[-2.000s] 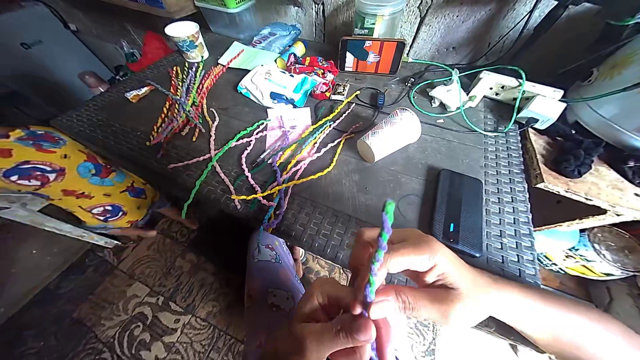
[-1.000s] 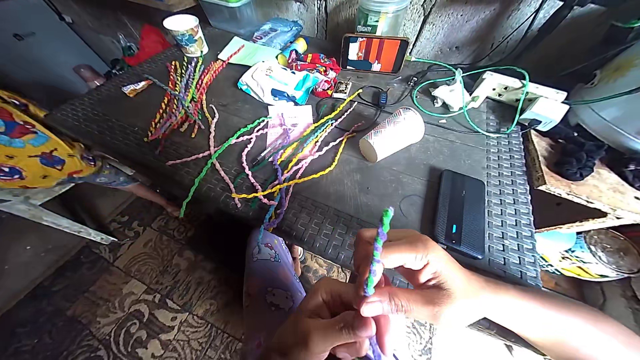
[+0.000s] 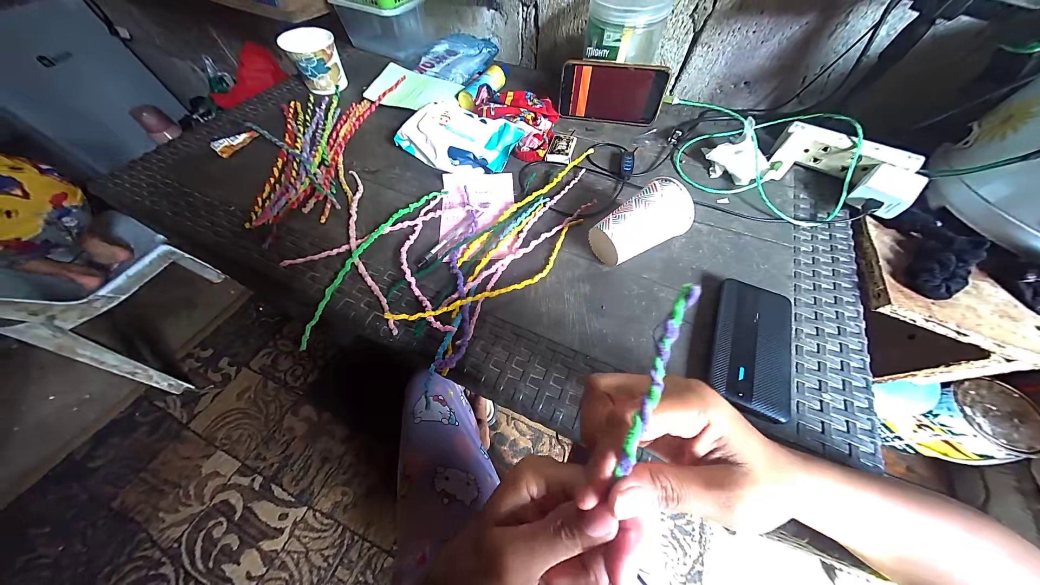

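My left hand [image 3: 544, 528] and my right hand [image 3: 691, 455] meet at the bottom, pinching the lower part of a green and purple twisted pipe cleaner [image 3: 656, 378], which points upward. Its lower end is hidden by my fingers. Loose wavy pipe cleaners in pink, yellow, green and purple lie across the table's front edge, such as a green one [image 3: 349, 262] and a yellow one [image 3: 520, 286]. Some hang down over my lap [image 3: 447, 479]. At the back left lies a bundle of twisted multicoloured pipe cleaners [image 3: 313, 158].
The dark table [image 3: 552, 357] has a woven-pattern border. On it are a paper cup on its side [image 3: 642, 221], a black power bank [image 3: 751, 349], a propped phone [image 3: 615, 91], a wipes pack [image 3: 459, 138], an upright paper cup [image 3: 314, 61] and a power strip [image 3: 845, 154] with cables. A person sits at left.
The person at the left has shifted toward the left edge of the view. My hands stay together on the green and purple twist, whose upper end now leans more to the right.
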